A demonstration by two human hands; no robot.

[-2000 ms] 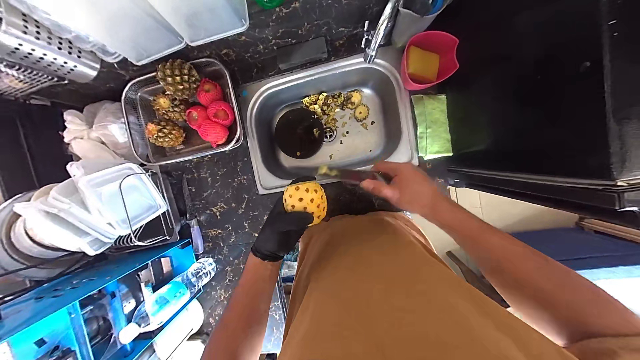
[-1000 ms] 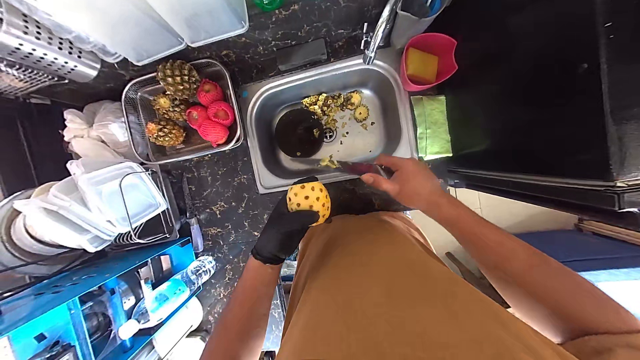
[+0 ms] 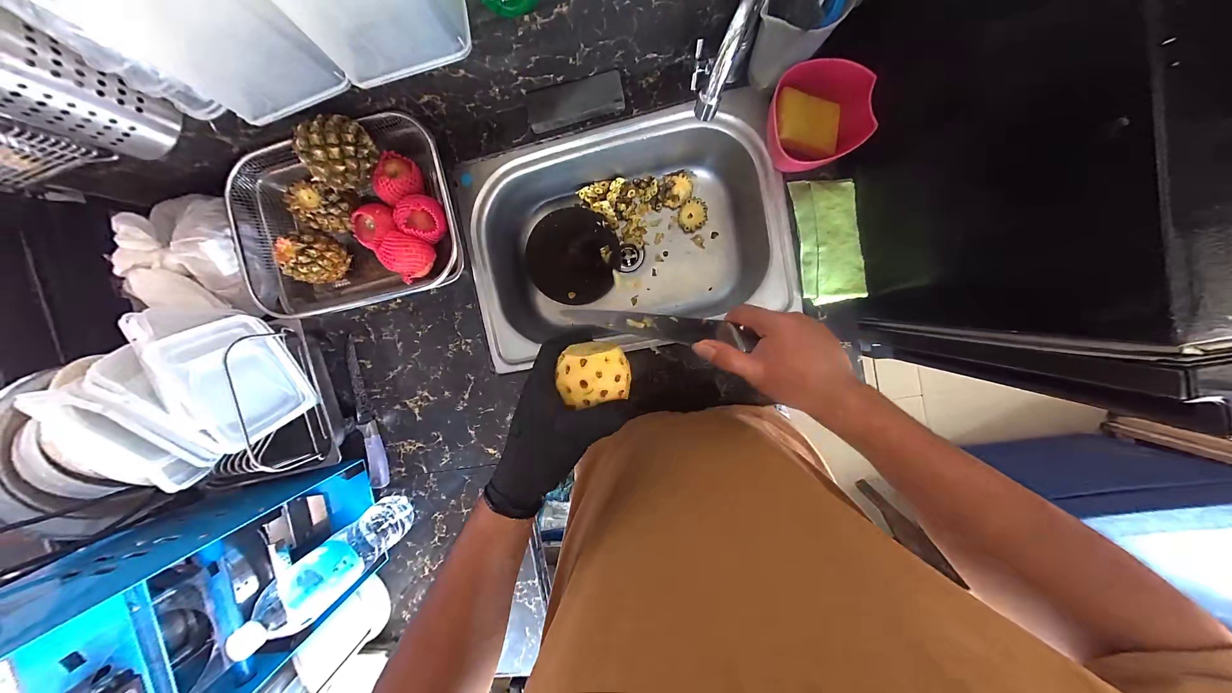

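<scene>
My left hand [image 3: 551, 433], in a black glove, grips a peeled pineapple [image 3: 593, 375] at the sink's near edge; brown eyes dot its yellow flesh. My bare right hand [image 3: 794, 356] is closed around the handle of a kitchen knife [image 3: 664, 328]. The blade points left, just above the pineapple, with bits of yellow flesh on it. Pineapple peelings [image 3: 621, 202] and cut end slices [image 3: 691, 215] lie in the steel sink [image 3: 731, 260], beside a dark round disc [image 3: 568, 258] and the drain.
At the left, a wire basket [image 3: 361, 298] holds unpeeled pineapples [image 3: 335, 151] and net-wrapped red fruit [image 3: 405, 255]. Another knife [image 3: 373, 448] lies on the counter near a dish rack [image 3: 274, 404]. Right of the sink are a pink holder with a sponge [image 3: 808, 123] and a green cloth [image 3: 830, 241].
The pineapple in my left hand has turned, so its cut end now faces more toward the sink. My right hand still holds the knife over the sink's near edge.
</scene>
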